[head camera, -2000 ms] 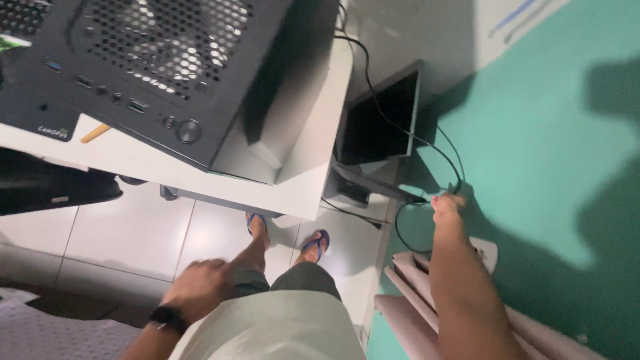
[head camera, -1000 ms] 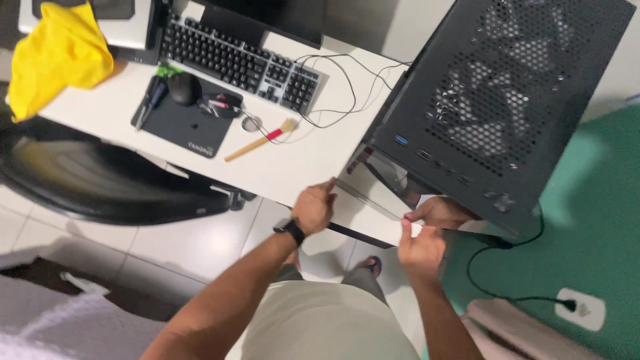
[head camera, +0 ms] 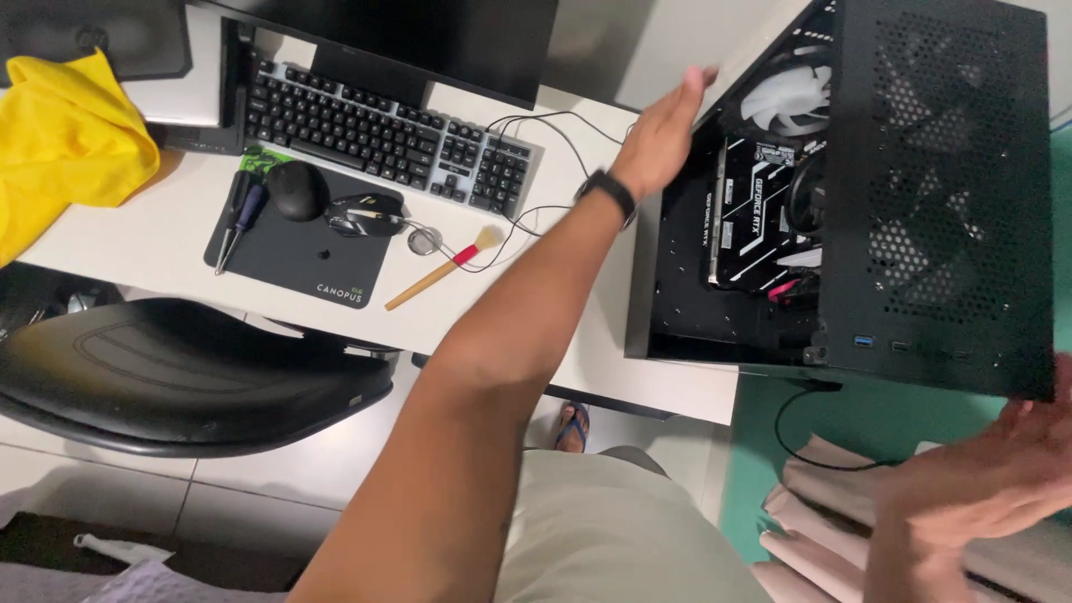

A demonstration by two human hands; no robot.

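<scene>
A black desktop computer case (head camera: 930, 209) stands tilted at the right, partly beyond the desk's corner, with its side facing the desk uncovered. Inside show a graphics card (head camera: 754, 209) and a white fan (head camera: 785, 99). My left hand (head camera: 662, 138) reaches to the case's upper left edge, fingers straight and close together; its contact with the edge is unclear. Blurred at the case's lower right corner is my right hand (head camera: 988, 469), which seems to touch the case from below; its fingertips are partly hidden.
On the white desk (head camera: 494, 310) lie a keyboard (head camera: 377, 138), a mouse pad (head camera: 293, 243) with mice and screwdrivers, a wooden brush (head camera: 435, 276) and a yellow cloth (head camera: 75, 142). A monitor (head camera: 402, 33) stands behind. A black chair (head camera: 184, 377) is at the left; a cable (head camera: 783, 427) hangs below the case.
One second ago both hands were at the case's lower side near the desk edge; my left hand has moved up along it. The case's angle has changed, and its inside now shows.
</scene>
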